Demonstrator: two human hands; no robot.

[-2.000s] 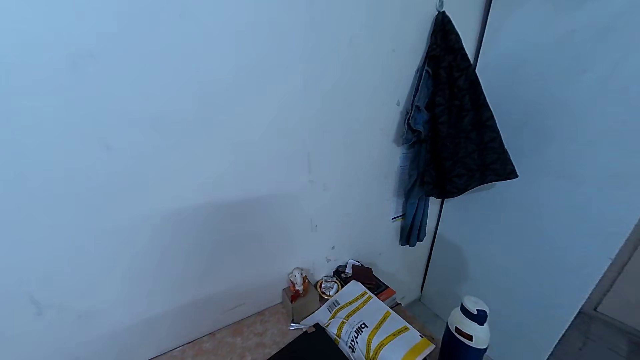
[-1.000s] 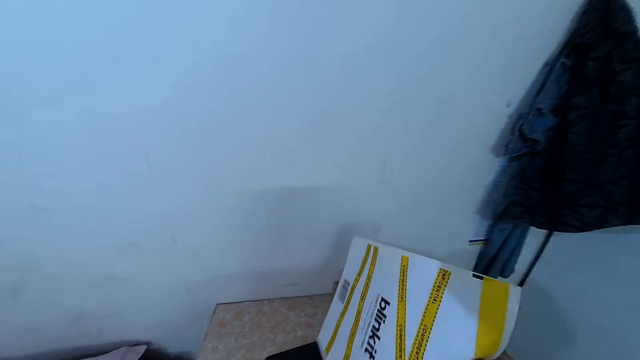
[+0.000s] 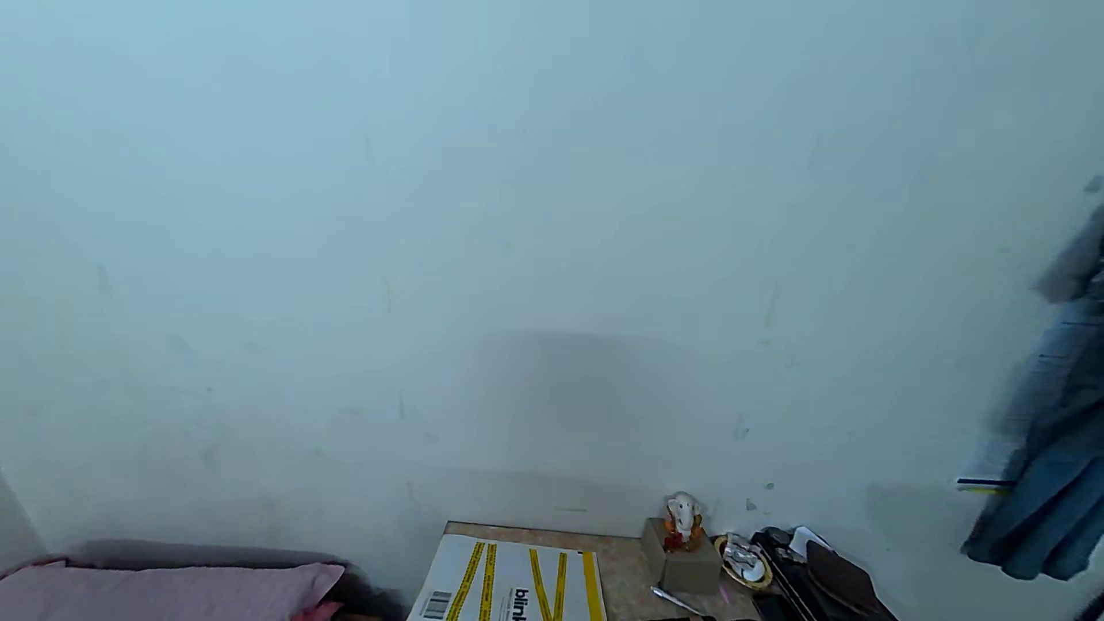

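Observation:
Neither of my hands shows in the head view. A white paper packet with yellow stripes and print [image 3: 509, 582] lies flat on a brown speckled tabletop [image 3: 623, 569] at the bottom centre. To its right a small elephant-headed figurine [image 3: 683, 520] sits on a grey-brown box [image 3: 686, 569]. A small round dish with silvery contents [image 3: 743, 562] stands beside the box. A dark brown flat item, perhaps a wallet [image 3: 841, 576], rests on black items at the right. A thin metallic object [image 3: 677, 599] lies in front of the box.
A pale wall [image 3: 552, 216] rises behind the tabletop and fills most of the view. Blue-grey clothing [image 3: 1056, 483] hangs at the right edge. A pink pillow [image 3: 172, 593] lies at the lower left, near a dark edge.
The packet, tilted up in front of the wall a second ago, now lies flat on the left part of the tabletop, uncovering the figurine and dish. The view has swung left.

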